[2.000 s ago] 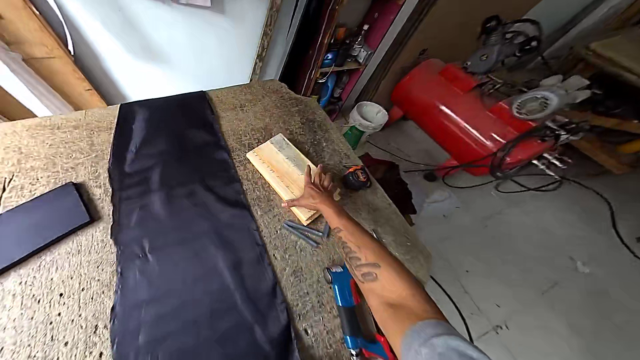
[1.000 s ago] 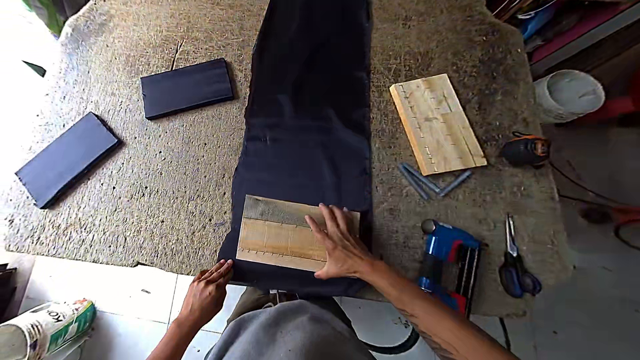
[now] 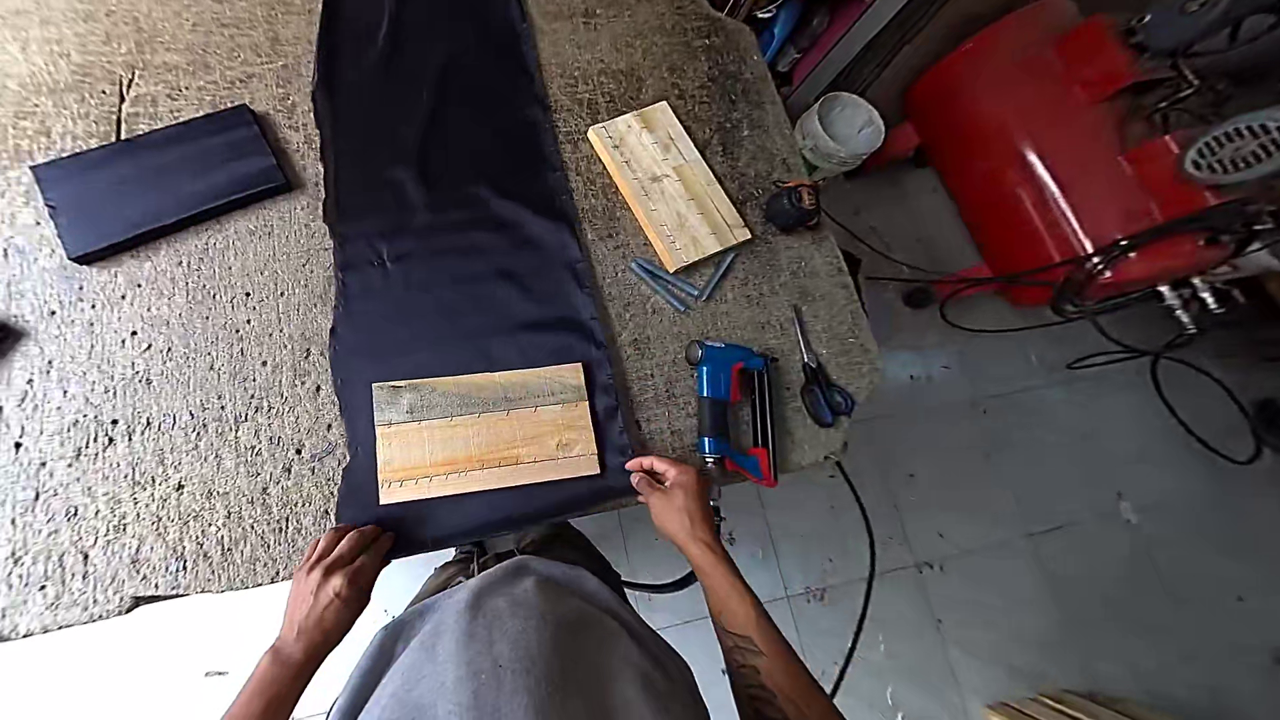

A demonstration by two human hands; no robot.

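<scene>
A long strip of dark fabric (image 3: 450, 250) lies down the worktable. On its near end rests a wooden board (image 3: 485, 435) with rows of staples. My left hand (image 3: 340, 580) is at the fabric's near left corner, its fingers bent over the edge; whether they pinch it is unclear. My right hand (image 3: 672, 495) has thumb and forefinger at the near right edge of the fabric, and the grip cannot be made out. A blue and red pneumatic stapler (image 3: 725, 405) lies just beyond my right hand, with scissors (image 3: 820, 385) to its right.
A second stapled board (image 3: 670, 185), strips of staples (image 3: 665, 285) and a tape measure (image 3: 793, 206) lie on the right. A dark-covered board (image 3: 165, 182) is at left. Beyond the worktable (image 3: 220, 400) stand a bucket (image 3: 840, 133) and a red air compressor (image 3: 1040, 150); hoses cross the floor.
My right hand has left the board on the fabric and moved to the fabric's near right edge. Two seconds ago it was on the other board at the right. My left hand stays by the near left corner.
</scene>
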